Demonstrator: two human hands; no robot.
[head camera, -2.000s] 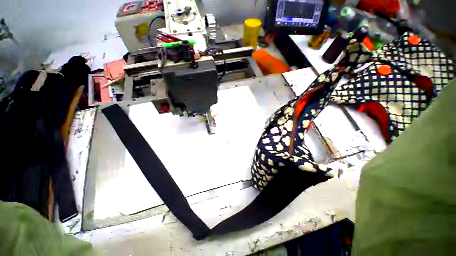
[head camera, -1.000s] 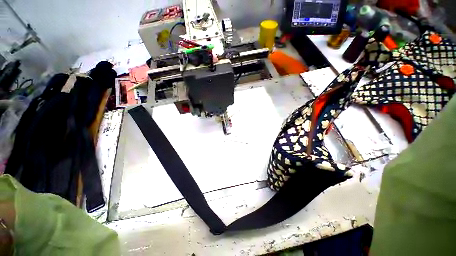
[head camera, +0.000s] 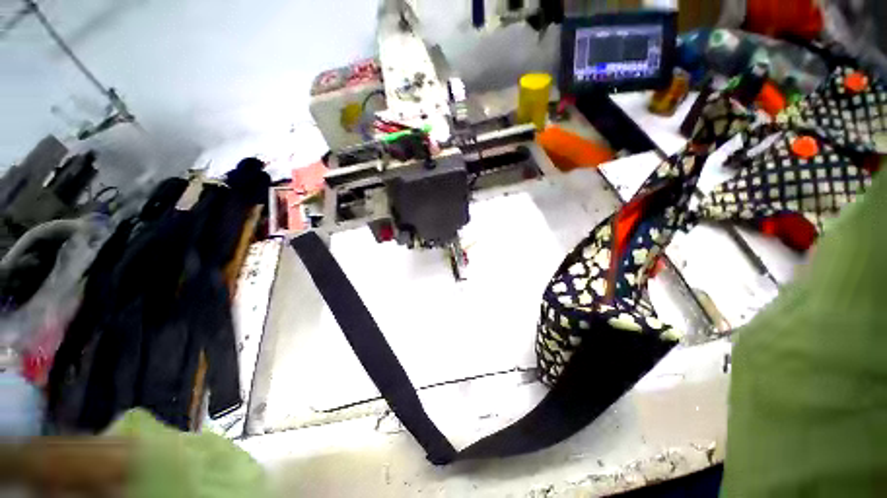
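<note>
A patterned bag body (head camera: 574, 292) with orange-red lining lies at the right front of the machine table. A black webbing strap (head camera: 365, 336) runs from it, folds near the front edge and lies diagonally up-left across the white work sheet (head camera: 496, 331). The needle and presser foot (head camera: 457, 261) stand below the dark sewing machine head (head camera: 428, 199), apart from the strap. My left sleeve and a blurred strip of bare skin show at the lower left, cut off by the edge; no left hand can be made out. Only my right sleeve shows; the right hand is out of view.
A strap pile (head camera: 160, 302) hangs at left. More patterned bags (head camera: 778, 180) with orange spots lie at right. Behind are a control screen (head camera: 619, 56), a yellow container (head camera: 534, 100) and an orange piece (head camera: 572, 148). The table's front edge (head camera: 671, 467) runs along the bottom.
The view has turned left, so the machine, bag and strap sit further right in the picture. A bare strip of my left arm now shows more. The strap and bag lie as before.
</note>
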